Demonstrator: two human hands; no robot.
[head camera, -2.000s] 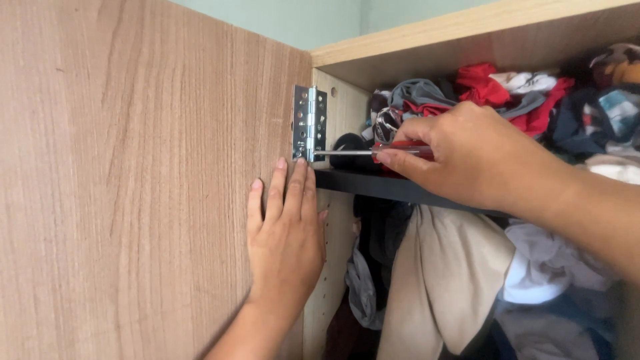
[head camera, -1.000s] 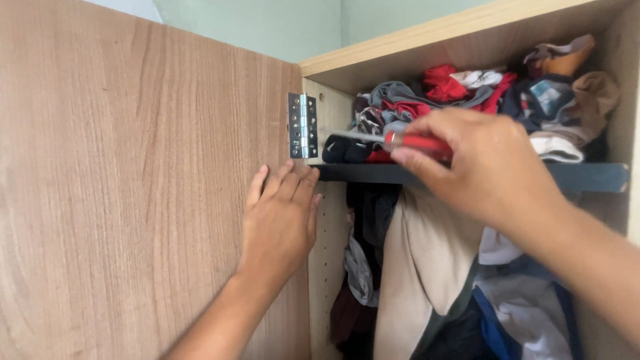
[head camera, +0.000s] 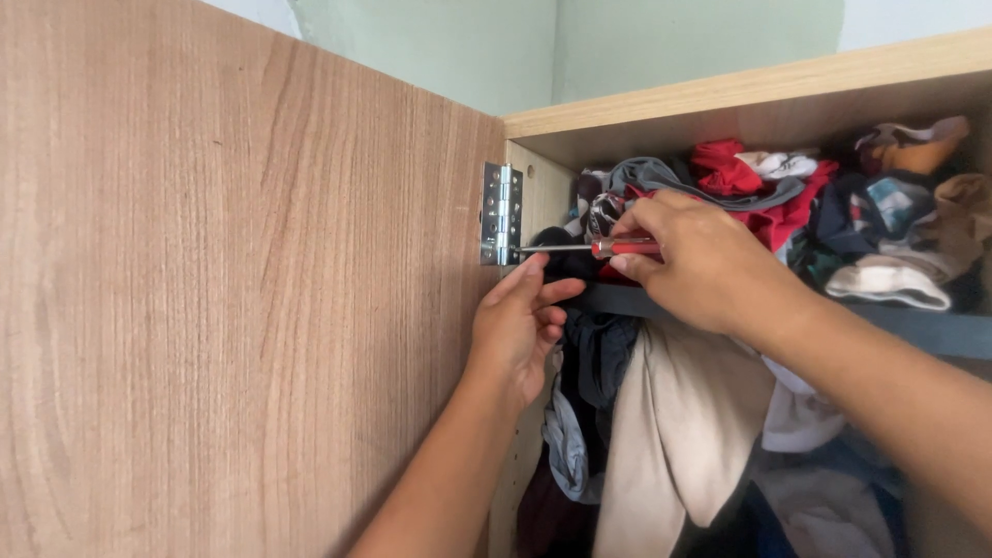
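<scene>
My right hand (head camera: 697, 263) grips the red handle of a screwdriver (head camera: 612, 247), held level and pointing left. Its tip is at the lower part of a metal butt hinge (head camera: 504, 213), which joins the wooden cabinet door (head camera: 310, 294) to the cabinet's side panel (head camera: 539, 205). Just below the hinge and the screwdriver's shaft is my left hand (head camera: 521, 329), its index fingertip near the tip of the shaft and its other fingers apart, partly curled. Nothing shows in that hand. Whether the tip sits in a screw head is too small to tell.
Bunched clothes (head camera: 775, 194) lie on the dark shelf (head camera: 914, 325) behind my right hand. Below it are more clothes, among them a beige garment (head camera: 682, 426). The cabinet's top board (head camera: 744, 81) runs above, and the door fills the left side.
The screwdriver was away from the hinge one second ago and its tip is now back at the lower part. My left hand has left the door's surface and turned, its fingers now near the tip.
</scene>
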